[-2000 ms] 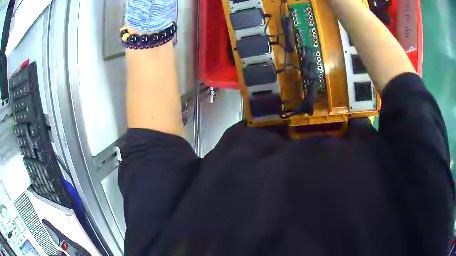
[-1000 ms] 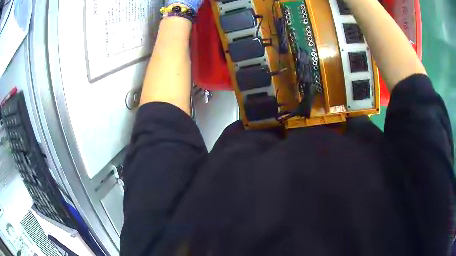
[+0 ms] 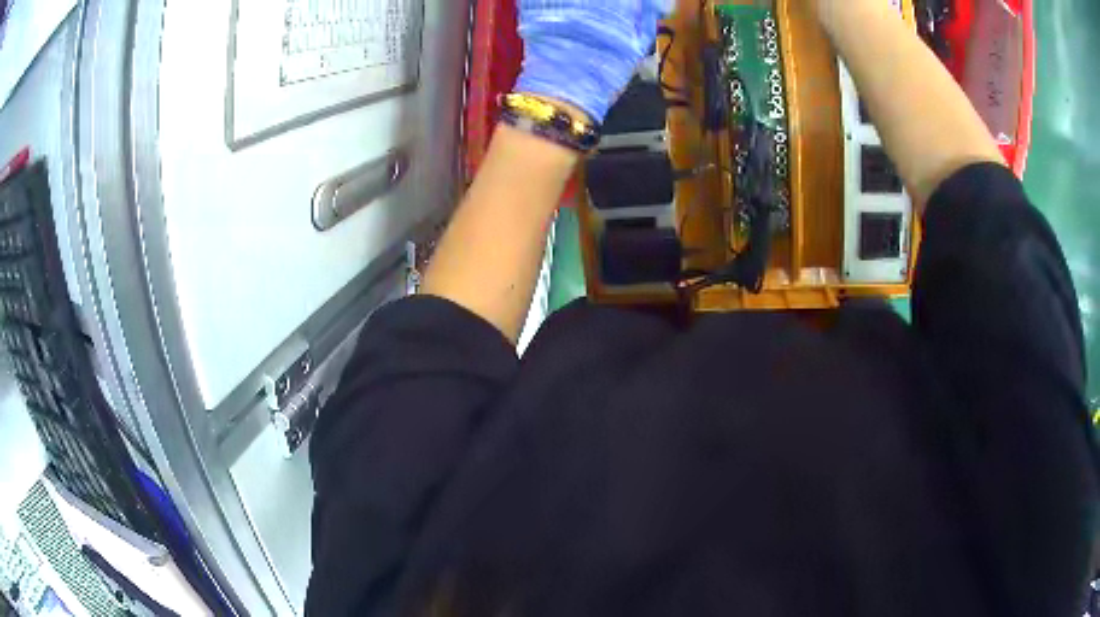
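Note:
The orange carrier tray lies lengthwise in front of me, cut off by the top edge. Black power adapters stand in its left strip, with thin black leads bunched by the green connector board. The right strip shows flat black sockets. My left hand, in a blue glove, is over the tray's upper left side; its fingers are cut off by the top edge, so its hold cannot be seen. My right hand is beyond the top edge; only the forearm shows over the right strip.
A red bin shows on both sides of the tray, with black items at its upper right. A grey-white cabinet with a handle and a posted sheet stands at left. A black keyboard and papers lie at far left. Green floor shows at right.
My left hand has moved from over the cabinet side rightward onto the tray's left side. The cabinet front shows more of its handle. My right forearm stays over the right strip.

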